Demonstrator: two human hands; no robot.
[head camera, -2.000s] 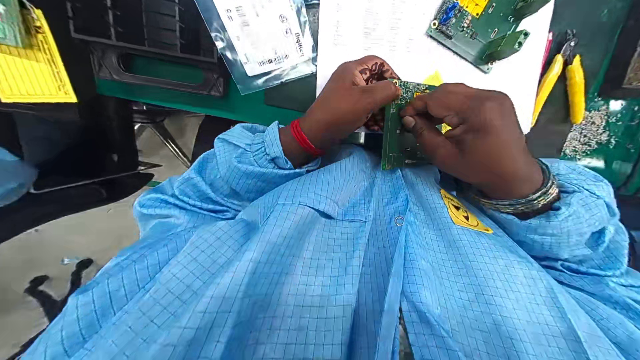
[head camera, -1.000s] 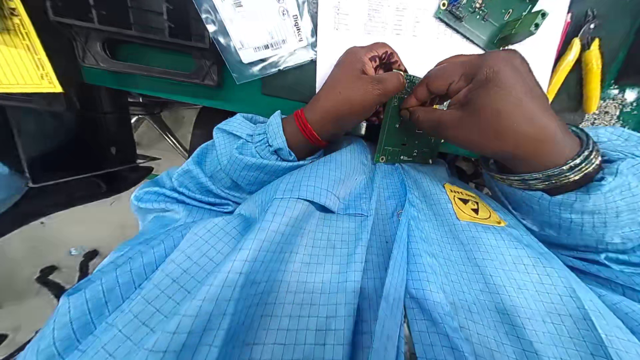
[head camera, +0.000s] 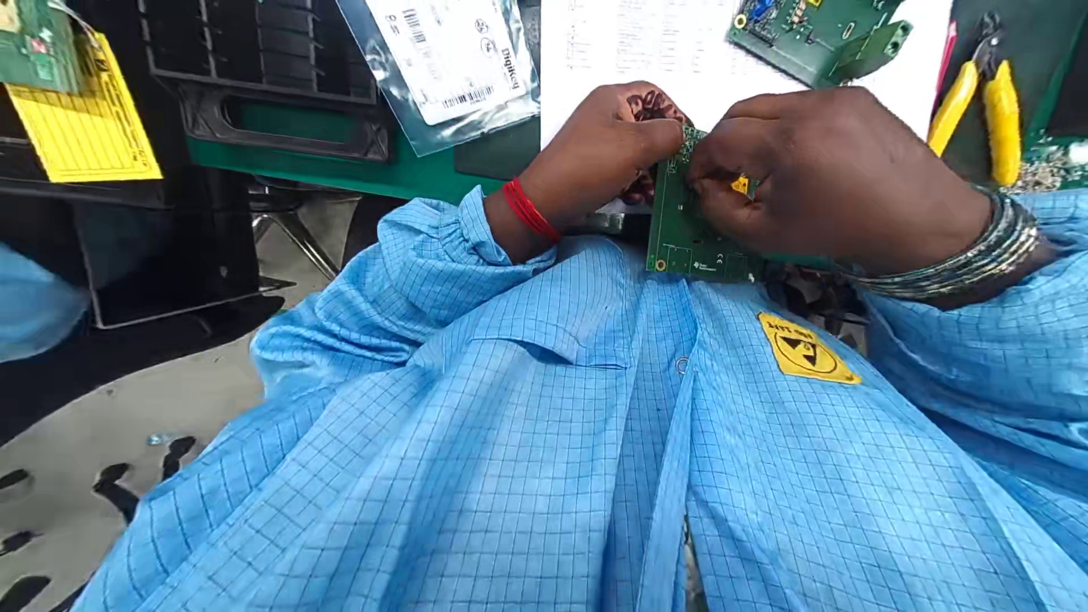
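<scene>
A green printed circuit board (head camera: 680, 229) is held near my chest, over the front edge of the bench. My left hand (head camera: 608, 140) grips its upper left corner between thumb and fingers. At the upper right part of the board, my right hand (head camera: 799, 174) has its thumb and fingertips pressed close together against the surface. Whether a small part sits between those fingertips cannot be seen, since the hand covers that area. Behind both hands lies a printed paper sheet (head camera: 629, 51).
Side cutters with yellow handles (head camera: 1003, 119) lie right, near a pile of small clippings (head camera: 1041, 170). Another populated circuit board (head camera: 816, 38) rests on the paper. A clear bag with a label (head camera: 459, 59), a black rack (head camera: 280, 123) and a yellow tag (head camera: 89, 119) are left.
The held board has turned so that more of its face shows. My right hand stays at the board, its fingers shifted slightly, and my left hand keeps its grip.
</scene>
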